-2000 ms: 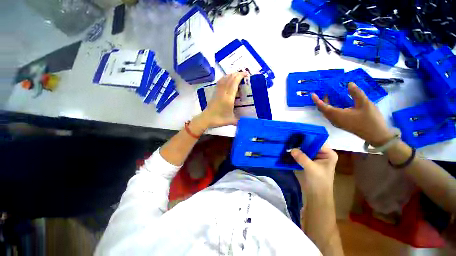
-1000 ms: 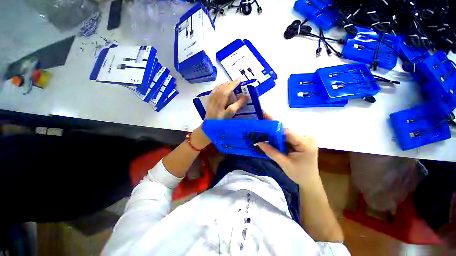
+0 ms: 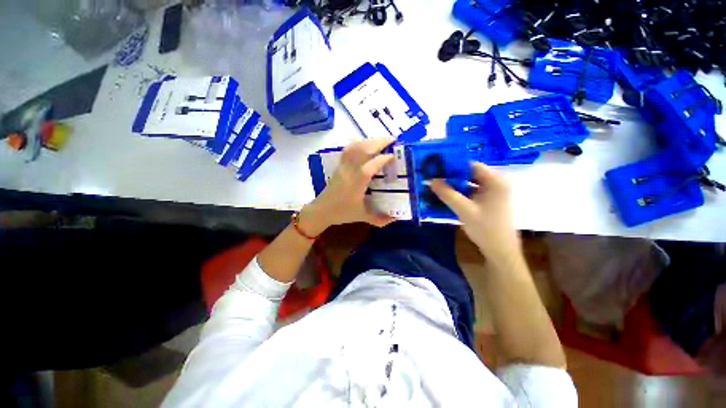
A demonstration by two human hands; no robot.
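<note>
My left hand [image 3: 350, 189] holds a white and blue retail box [image 3: 396, 191] at the table's front edge. My right hand [image 3: 480, 203] grips a bright blue insert tray [image 3: 446, 163] by its right part, with a dark coiled cable on its face. The tray's left end is at the box's right end and appears partly inside it; my hands hide how far. Another box [image 3: 319, 170] lies on the table partly under my left hand.
Fanned packed boxes [image 3: 187, 109] lie left, a tall box stack [image 3: 296, 68] and loose boxes [image 3: 379, 103] at centre. Filled trays [image 3: 535, 123] lie right, below a black cable heap [image 3: 661, 32]. A person's clothing [image 3: 609, 271] shows lower right.
The tray has moved up from over my lap to the right end of the box, its left end now hidden. Another person's hand, over the right trays two seconds ago, is gone.
</note>
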